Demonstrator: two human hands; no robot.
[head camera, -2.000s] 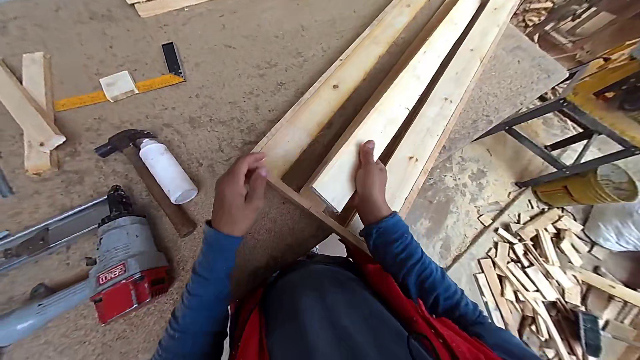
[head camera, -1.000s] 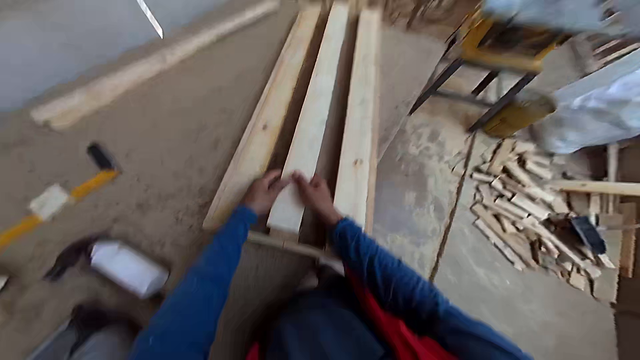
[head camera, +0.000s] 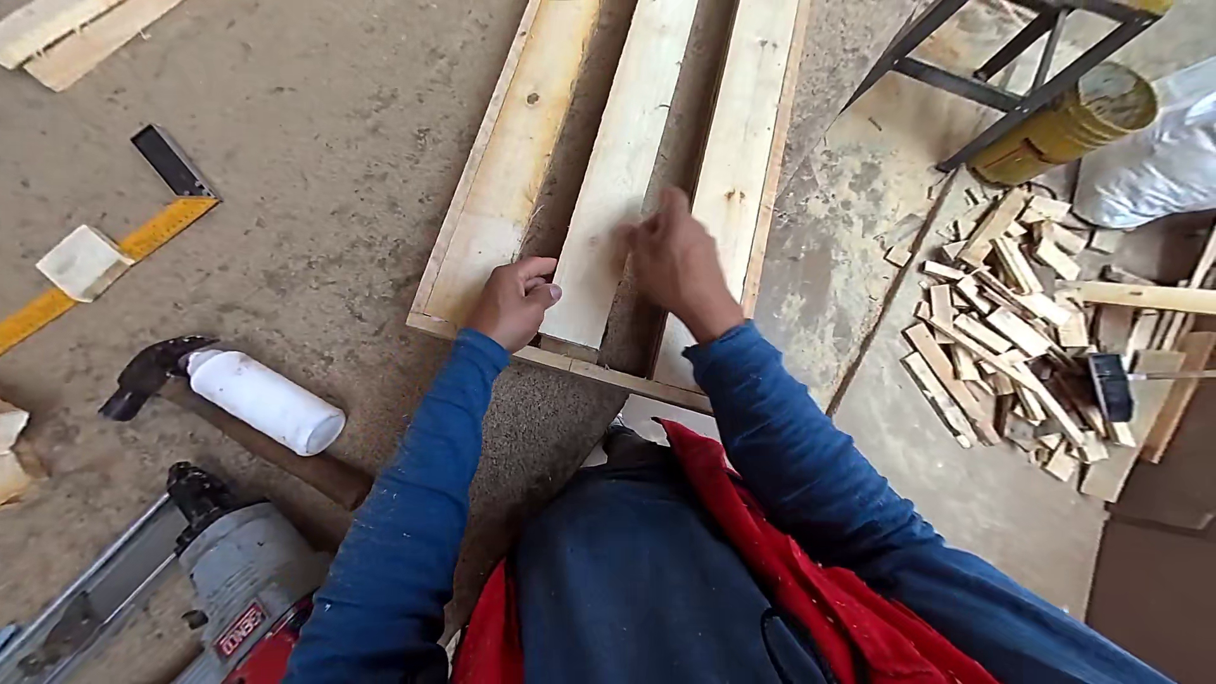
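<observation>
Three long pine boards lie lengthwise with gaps between them, inside a frame of thin wooden strips: a left board (head camera: 518, 142), a middle board (head camera: 622, 161) and a right board (head camera: 746, 171). A short end strip (head camera: 608, 373) crosses their near ends. My left hand (head camera: 516, 302) is at the left edge of the middle board, near its end, with thumb and fingers curled; whether it grips the edge cannot be told. Over the gap between the middle and right boards is my right hand (head camera: 676, 261), blurred, its fingers bent at the middle board's right edge.
On the left lie a claw hammer (head camera: 266, 442), a white plastic bottle (head camera: 268, 401), a try square (head camera: 171, 225) with a wood block (head camera: 84, 263) on its blade, and a Senco nail gun (head camera: 249, 570). Offcuts (head camera: 1007, 328), a yellow bucket (head camera: 1069, 128) and a metal stand (head camera: 959, 84) are at right.
Both hands were together on the near end of the middle board a second ago; now they are apart, one on each side of it. The view has shifted.
</observation>
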